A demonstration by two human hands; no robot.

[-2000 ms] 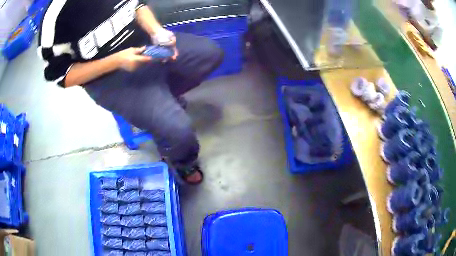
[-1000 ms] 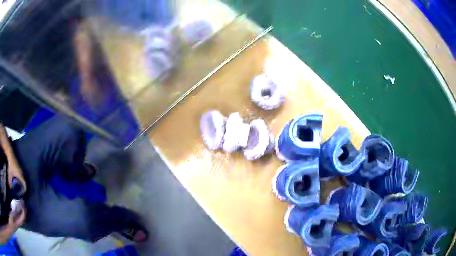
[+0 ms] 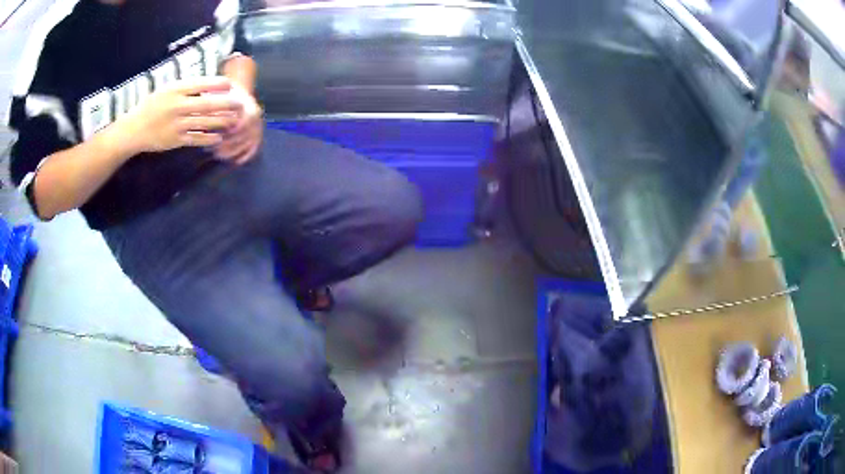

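Observation:
Neither my left hand nor my right hand is in view. Several pale ring-like cup soles (image 3: 738,367) lie close together on the tan bench edge (image 3: 695,398) at the lower right. Blue denim boots (image 3: 795,431) stand beside them, cut off by the picture's corner. Blue denim uppers (image 3: 176,451) lie in a light blue crate (image 3: 109,435) at the lower left, also cut off.
Another person (image 3: 269,213) sits facing this way, hands together around something pale and mostly hidden. A blue crate (image 3: 547,375) with dark contents stands beside the bench. A metal-edged panel (image 3: 639,139) rises at the upper right. The green belt (image 3: 797,185) runs behind.
My view has swung from a close look over the bench back to the seated person and floor. The soles and boots now sit at the lower right. The other person's hands are higher.

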